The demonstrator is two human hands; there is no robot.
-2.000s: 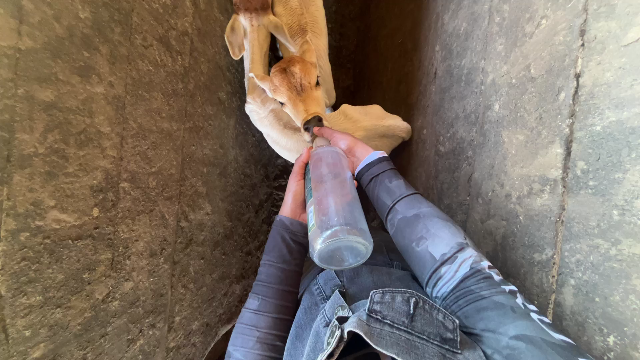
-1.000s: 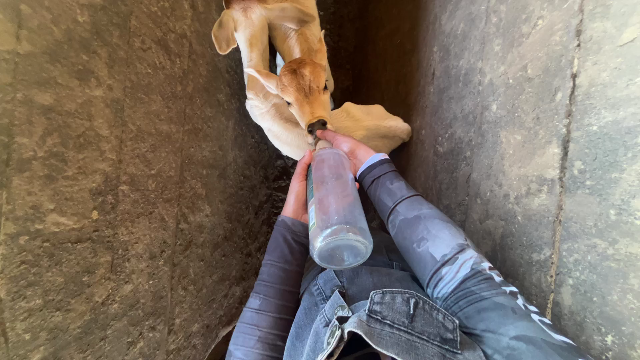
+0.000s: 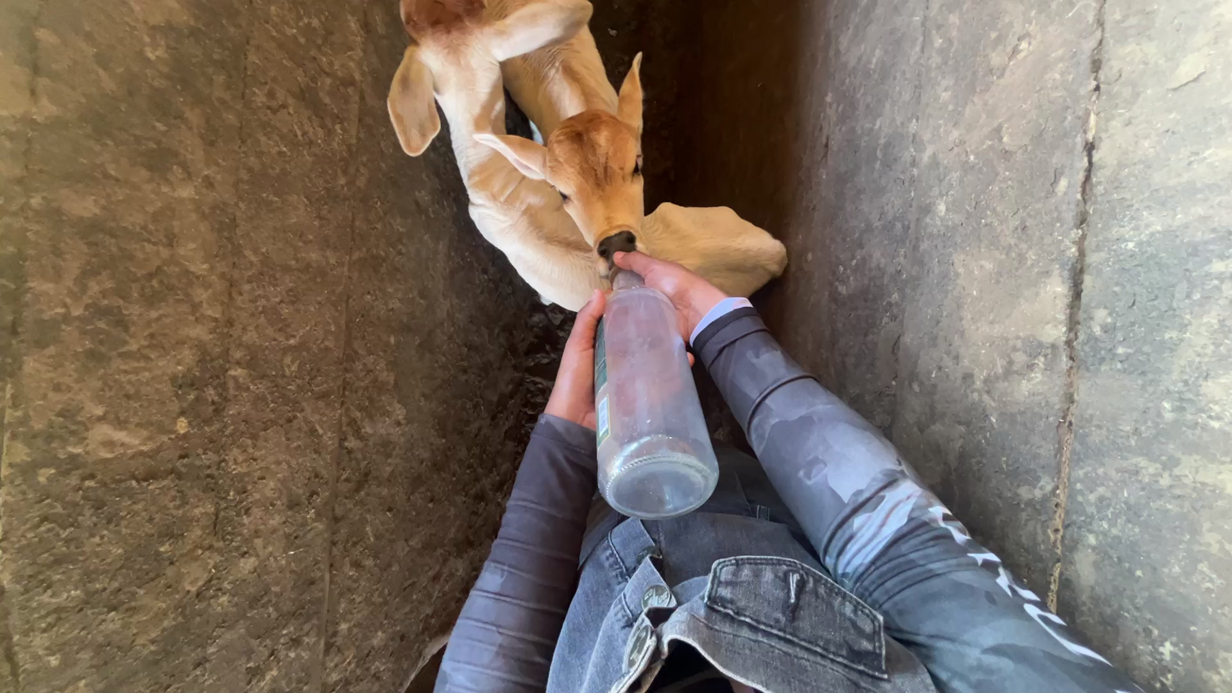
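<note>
A clear glass bottle [image 3: 654, 404] with a label on its left side tilts away from me, its base nearest. My left hand [image 3: 579, 366] grips the bottle's left side, and my right hand [image 3: 679, 289] holds it around the neck, thumb close to the mouth of a tan calf [image 3: 597, 173]. The bottle's top end meets the calf's muzzle; whether a teat is on it is hidden. The calf faces me with its head low. My fingers under the bottle are mostly out of sight.
A second pale calf [image 3: 472, 125] stands against the first at the left, its head partly cut off by the top edge. A pale animal's body [image 3: 712, 245] shows behind my right hand. Rough walls rise at the left [image 3: 192, 337] and right [image 3: 962, 241], close on both sides.
The calf at the left has swung its head and ears about near the top edge. Both hands and the bottle have stayed almost in place at the feeding calf's muzzle.
</note>
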